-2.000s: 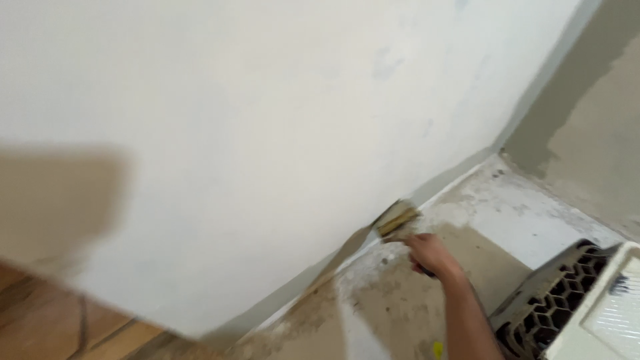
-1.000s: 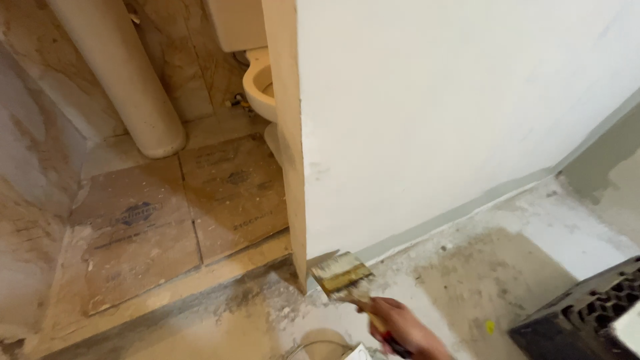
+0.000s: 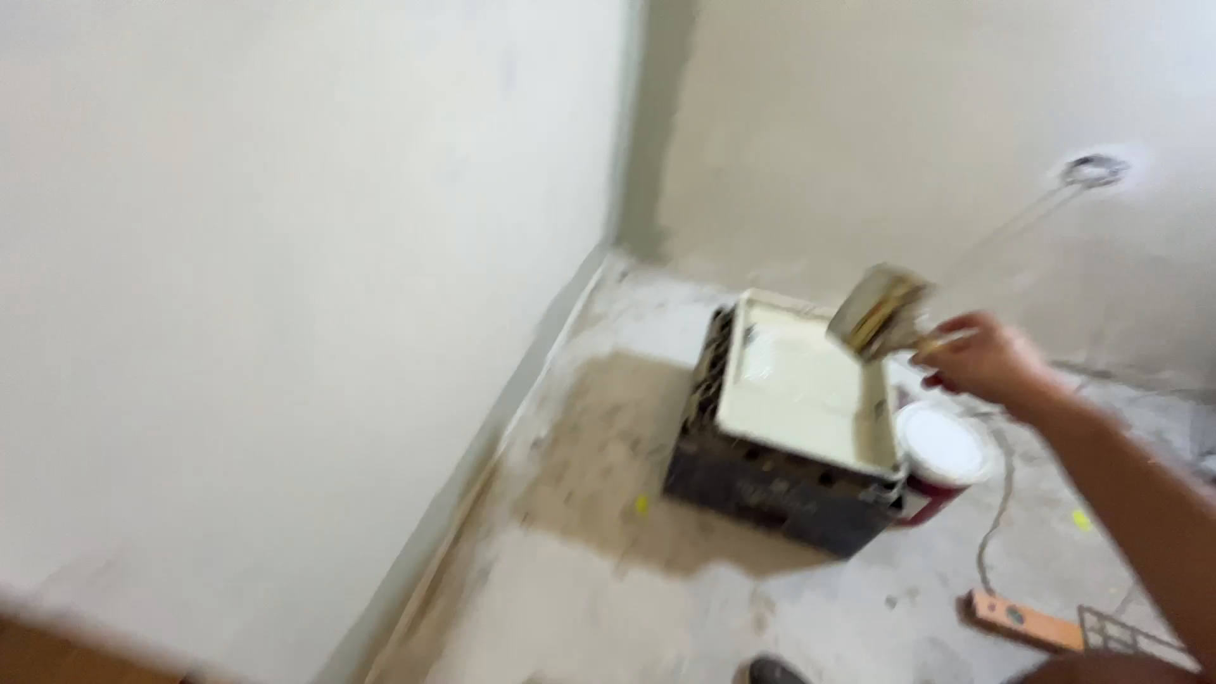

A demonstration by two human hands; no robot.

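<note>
My right hand (image 3: pixel 978 359) grips a wide paintbrush (image 3: pixel 882 313) by its handle. The brush is slightly blurred and appears over the right edge of a white paint tray (image 3: pixel 793 385); whether it touches the tray cannot be told. Pale paint lies in the tray, which rests on a black plastic crate (image 3: pixel 779 499). A red paint bucket with a white lid (image 3: pixel 945 445) stands close to the crate's right side. My left hand is out of view.
A white wall (image 3: pixel 313 256) with a grey strip along its base meets a beige wall (image 3: pixel 855 133). Wires hang from a round wall opening (image 3: pixel 1094 171). An orange spirit level (image 3: pixel 1026 622) lies on the floor by a wire grid (image 3: pixel 1126 632). A shoe (image 3: pixel 774 670) shows below.
The view has swung right from the doorway to the room corner. My right hand has moved with the brush from the floor by the wall's end to over the paint tray.
</note>
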